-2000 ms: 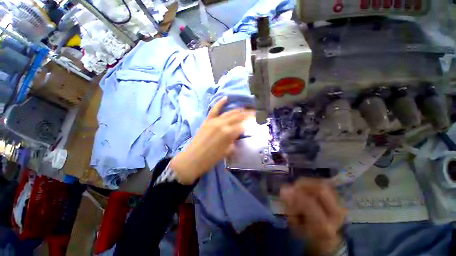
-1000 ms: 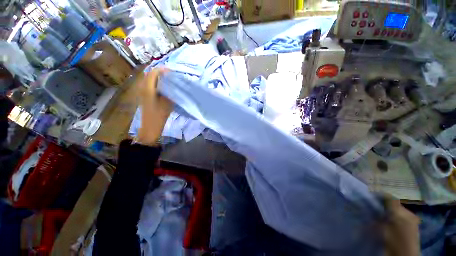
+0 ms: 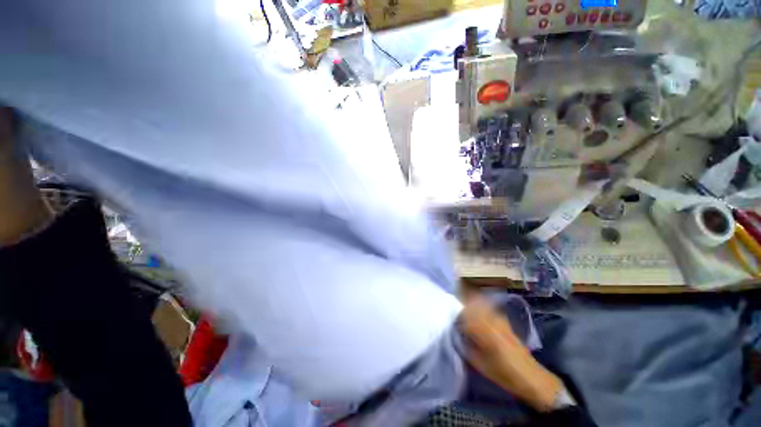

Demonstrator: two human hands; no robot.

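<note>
A large light blue garment (image 3: 275,225) is stretched and blurred across the left and middle of the view, between my two hands. My left hand (image 3: 18,179) is at the far left edge, partly cut off and behind the cloth; its fingers are hidden. My right hand (image 3: 501,346) grips the garment's lower right edge, below the table front. The overlock machine (image 3: 494,90) stands right of the cloth, its needle area (image 3: 477,167) under a bright lamp, and no cloth can be made out under the presser foot.
A tape roll (image 3: 714,220) and red-handled scissors (image 3: 747,220) lie at right. Thread waste (image 3: 546,271) hangs at the table edge (image 3: 659,288). A control panel (image 3: 576,17) is above the machine. Light blue cloth and part of a red crate (image 3: 203,349) show below.
The garment has risen at the left and spread across the view. My left hand has moved to the left edge; my right hand has moved left and holds the cloth's lower edge.
</note>
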